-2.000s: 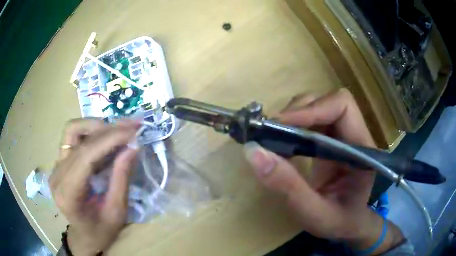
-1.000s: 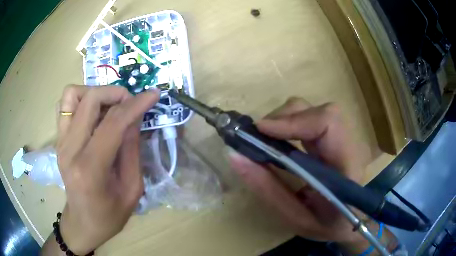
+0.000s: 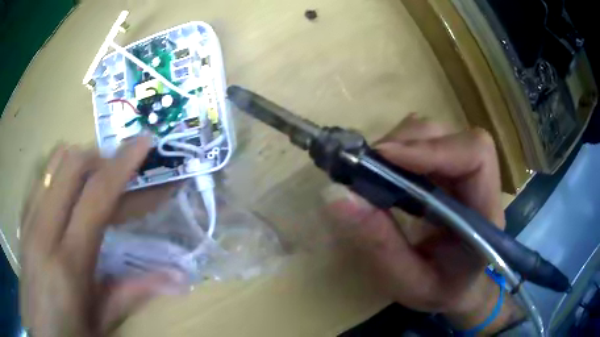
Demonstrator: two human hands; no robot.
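The white socket housing point(image 3: 227, 125) lies open, with a green circuit board point(image 3: 172, 118) and white lead wires inside. A brass contact strip point(image 3: 105, 49) hangs outside its upper left corner on a thin white wire. A white power cord point(image 3: 209, 204) leaves the lower edge into a clear plastic bag point(image 3: 243, 247). My right hand point(image 3: 421, 217) holds the black soldering iron point(image 3: 395, 191), its tip just right of the housing's right wall. My left hand point(image 3: 85, 230) is blurred, with fingers apart at the housing's lower left edge and over the bag; nothing is seen gripped.
A cardboard box point(image 3: 460, 85) with dark contents and scraps stands at the right. A small dark speck point(image 3: 310, 14) lies on the tan cardboard sheet point(image 3: 316, 59). A green surface point(image 3: 26, 33) shows at the upper left.
The iron's tip has moved from inside the housing to outside its right wall. My left fingers have let go of the lead wires and moved left and down.
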